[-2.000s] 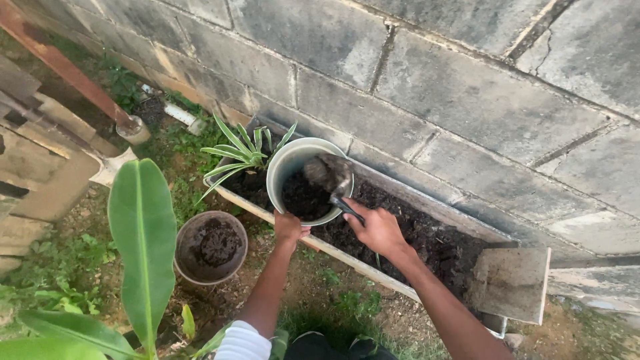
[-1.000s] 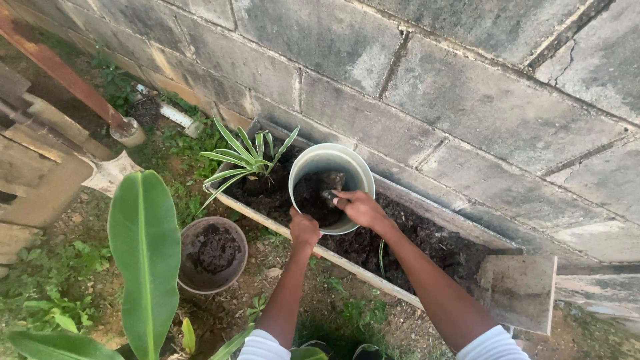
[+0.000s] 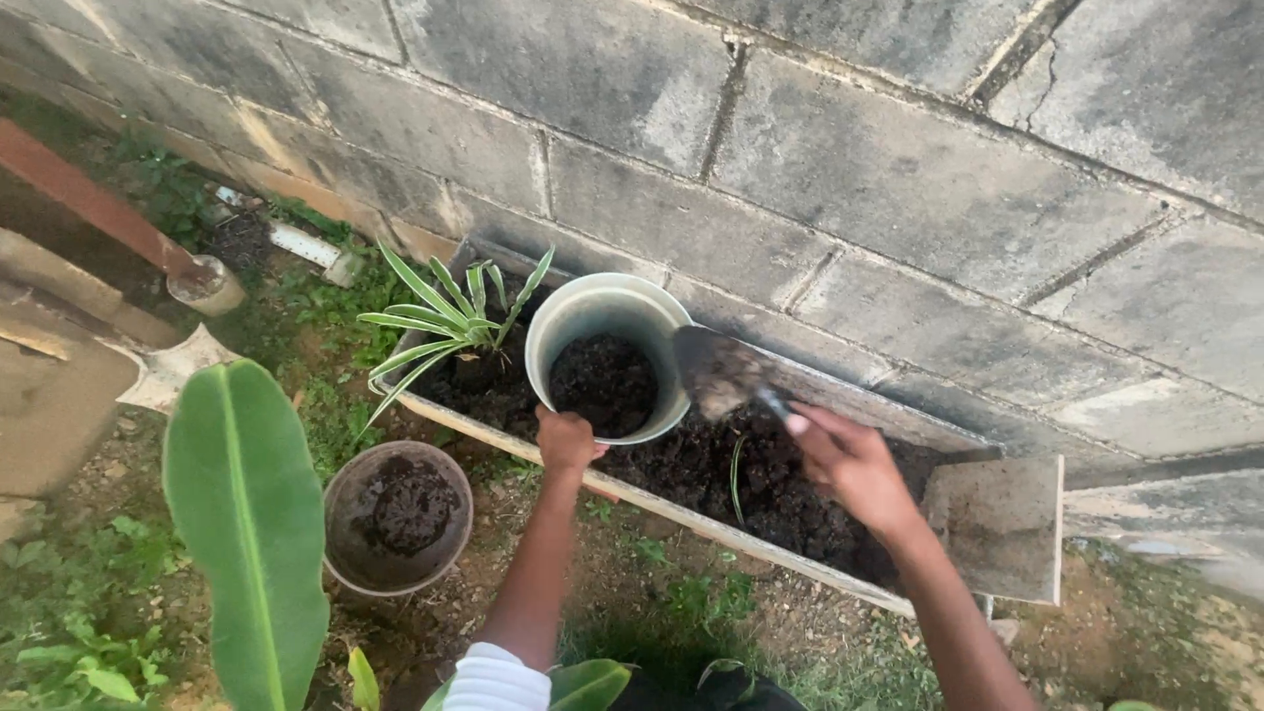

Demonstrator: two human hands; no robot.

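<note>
My left hand (image 3: 570,441) grips the near rim of a pale round plant pot (image 3: 542,348), tilted over a long planter trough (image 3: 750,541). Dark soil (image 3: 604,380) lies in the pot. My right hand (image 3: 847,464) is closed on the handle of a hand trowel (image 3: 719,373), whose blade, blurred and soil-coated, is just right of the pot's rim. Beneath the trowel, the trough holds dark, clumpy soil (image 3: 790,509) with one thin striped leaf (image 3: 736,479) on it. A spider plant (image 3: 459,321) with white-edged leaves stands at the trough's left end.
A concrete block wall (image 3: 612,188) runs behind the trough. At the lower left, a brown round pot (image 3: 399,517) with some soil stands on the ground, beside a large green leaf (image 3: 245,533). A flat board (image 3: 997,528) lies at the trough's right end. A white pipe piece (image 3: 304,245) lies near the wall.
The trowel has come out of the pot, to the right, in my right hand. My left hand has stayed at the pot's near rim.
</note>
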